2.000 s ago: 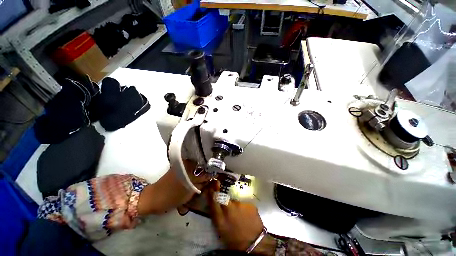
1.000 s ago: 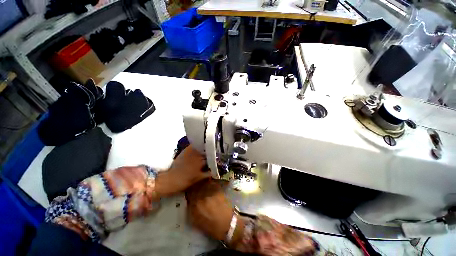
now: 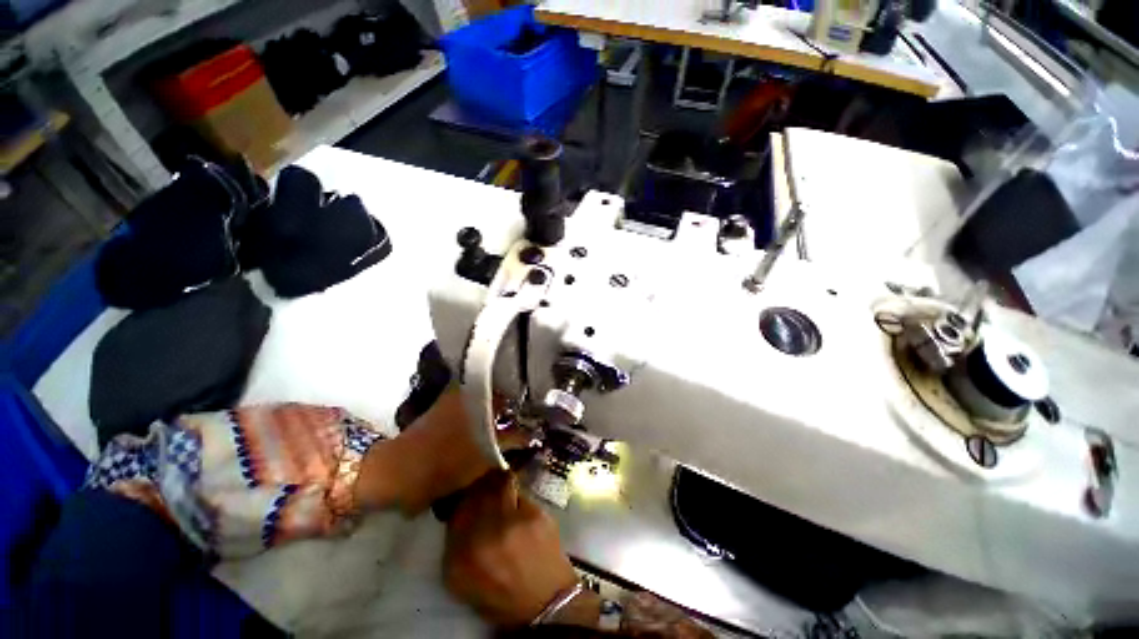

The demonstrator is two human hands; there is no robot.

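Note:
The white sewing machine [image 3: 700, 337] has its head over the needle area, where a lamp glows on the metal bed [image 3: 597, 479]. My left hand [image 3: 431, 459] is at the left of the needle area, partly behind the white curved guard [image 3: 485, 368]. My right hand [image 3: 506, 549] is close in front of it, fingers bent and closed near the needle. A dark workpiece [image 3: 425, 385] shows beyond my left hand, and a dark bit shows between the hands. The fingertips of my left hand are hidden. A thin black strip [image 3: 650, 594] runs right from my right wrist.
Flat black cut panels [image 3: 179, 356] lie at the table's left, with puffy part-sewn pieces [image 3: 319, 235] beyond them. A black curved piece [image 3: 762, 531] lies under the machine arm. A blue bin [image 3: 515, 69] stands behind. A bobbin unit [image 3: 999, 375] sits on the arm.
The view has shifted. My right hand has drawn back from the needle and then closed up near it again. My left hand stays beside the needle; dark fabric now shows beyond it.

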